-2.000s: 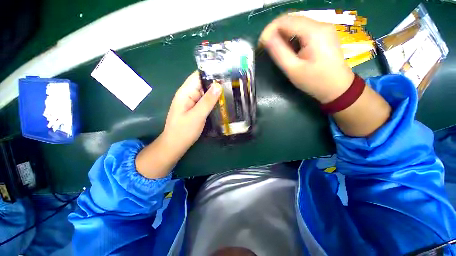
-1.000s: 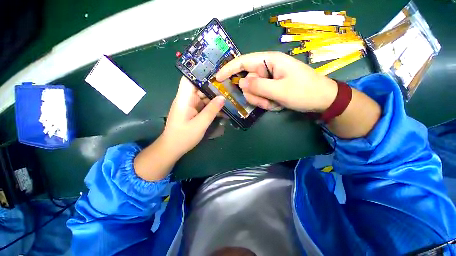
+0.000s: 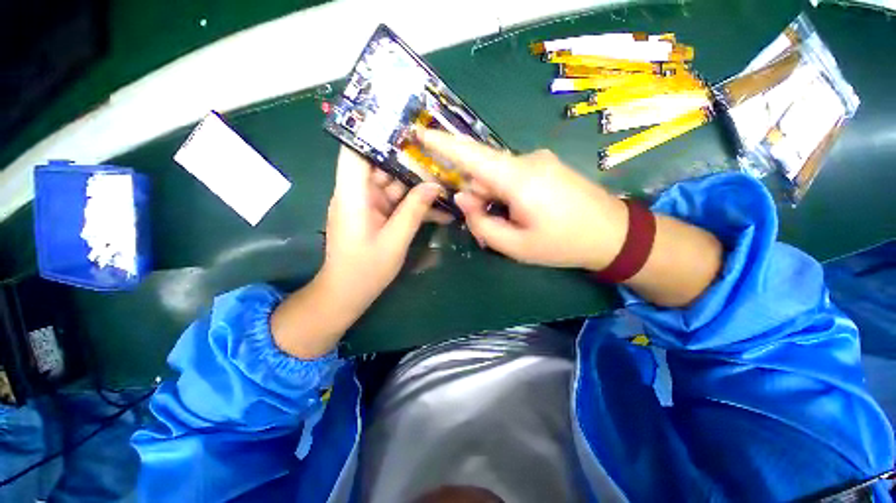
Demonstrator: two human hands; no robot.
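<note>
The opened phone assembly (image 3: 378, 86) is tilted, its board end up and left, with bright glare on the boards. My left hand (image 3: 371, 221) holds it by its lower left edge, thumb on the near side. An orange flex cable (image 3: 429, 160) lies across the middle of the phone. My right hand (image 3: 535, 201) is over the phone's lower right part, index finger stretched onto the cable near the boards. Its other fingers are curled and partly hidden, so whether they hold anything cannot be told.
A fanned pile of orange and white flex cables (image 3: 639, 83) lies at upper right, beside a clear plastic bag (image 3: 794, 110). A white card (image 3: 233, 169) lies left of the phone. A blue bin (image 3: 61, 226) with small white pieces is at far left. A white rail (image 3: 187, 67) runs behind.
The phone has turned further and moved slightly up and left. My right hand came from near the cable pile onto the phone; its index finger has since straightened along the cable. The thin dark tool no longer shows.
</note>
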